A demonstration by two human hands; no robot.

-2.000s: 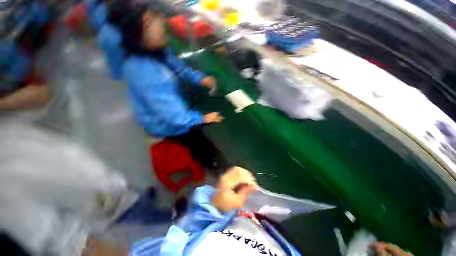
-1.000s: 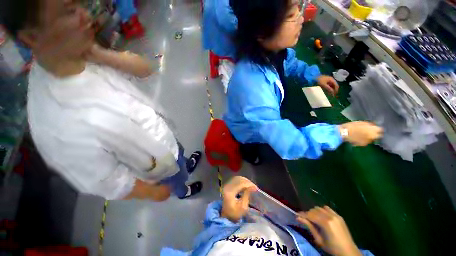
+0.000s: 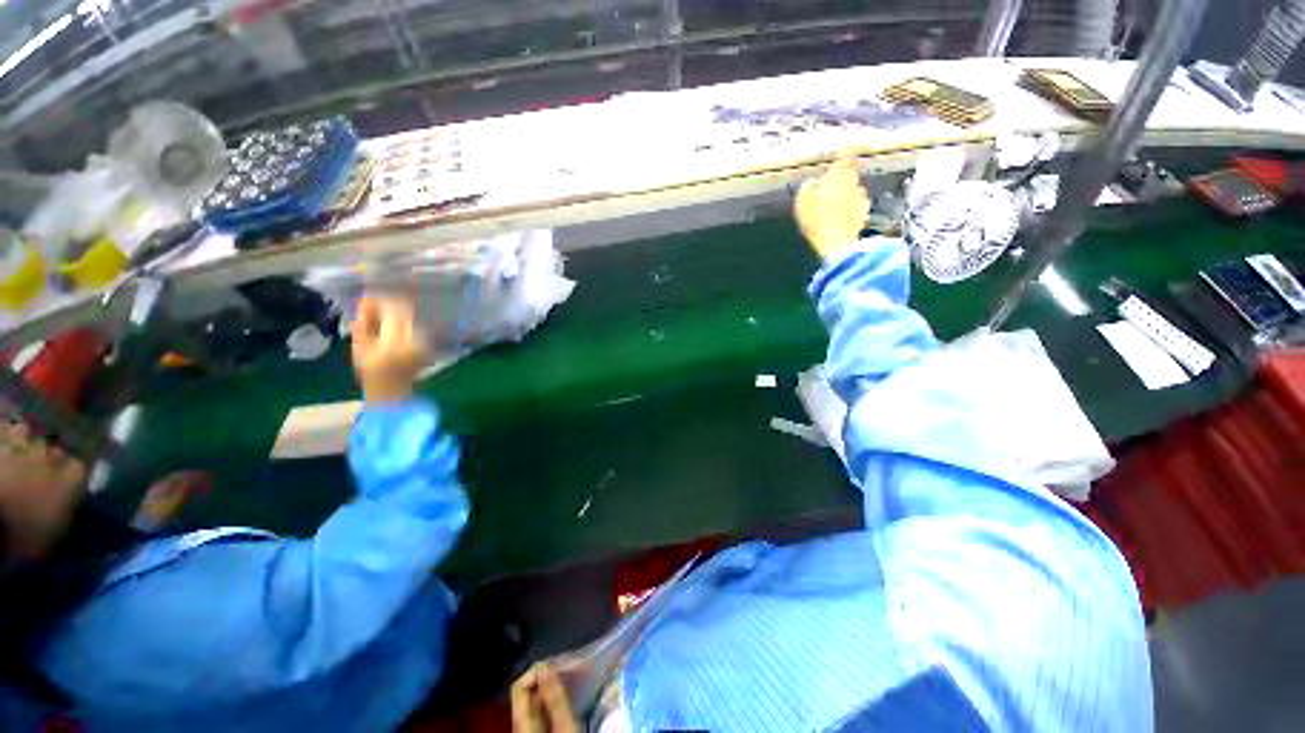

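Observation:
My left hand [image 3: 544,699] is at the bottom edge, partly cut off, with its fingers closed on a clear plastic bag or film [image 3: 623,633] that runs up to the right. My right arm is stretched forward across the bench. My right hand [image 3: 834,208] is at the front edge of the white shelf [image 3: 601,158]. Its fingers look bent, but whether it holds anything cannot be told. Small dark flat parts [image 3: 802,118] lie scattered on the shelf beyond it.
A neighbour's hand [image 3: 387,344] is over a stack of whitish sheets [image 3: 501,294] on the left. A small fan [image 3: 962,229], a slanted metal pole [image 3: 1109,158] and white bags [image 3: 1002,408] are by my right arm. Red crates [image 3: 1216,501] stand far right.
The view has swung right to face the bench and shelf. My right hand has let go of the clear film and moved forward to the shelf edge. My left hand still holds the film.

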